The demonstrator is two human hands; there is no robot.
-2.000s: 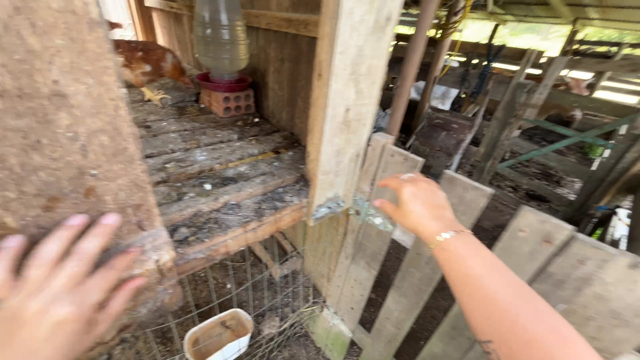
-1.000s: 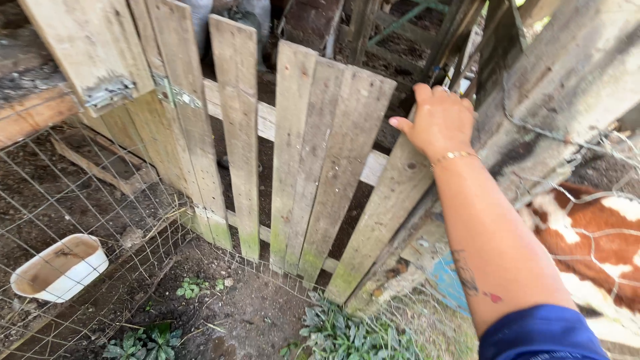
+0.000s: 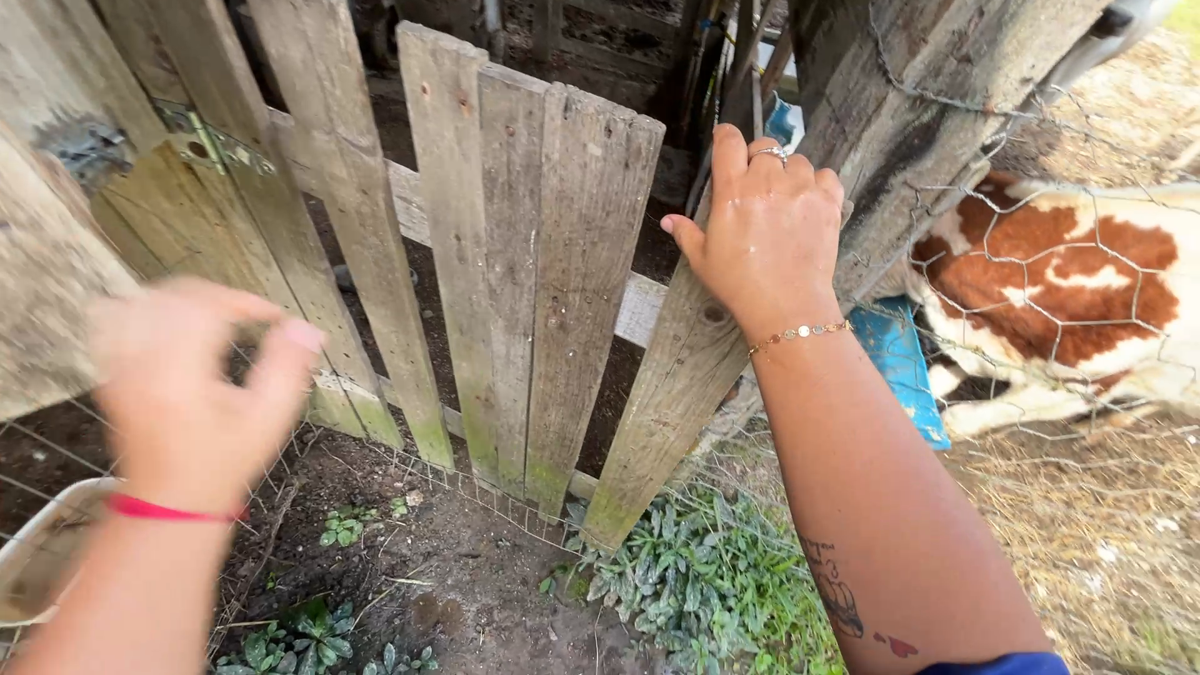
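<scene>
Gripped over the top of its rightmost board, the wooden picket gate (image 3: 586, 272) is under my right hand (image 3: 773, 225), beside a thick weathered post. The fingertips are hidden behind the board. My left hand (image 3: 192, 375), blurred by motion, is raised at the left with thumb and fingers curled apart and nothing visible between them. It hovers in front of the boards, near a wooden panel (image 3: 47, 281). A metal hinge (image 3: 211, 141) shows on the gate's left side.
A wooden post (image 3: 900, 122) with wire stands at the right. Behind hexagonal wire netting is a brown and white animal (image 3: 1050, 272) next to a blue container (image 3: 895, 366). A white basin (image 3: 56, 544) sits behind wire mesh at lower left. Leafy plants (image 3: 703, 562) grow below the gate.
My left hand, out of view one second ago, is now in view at the left. My right hand stays on the gate's end board, where it was one second ago.
</scene>
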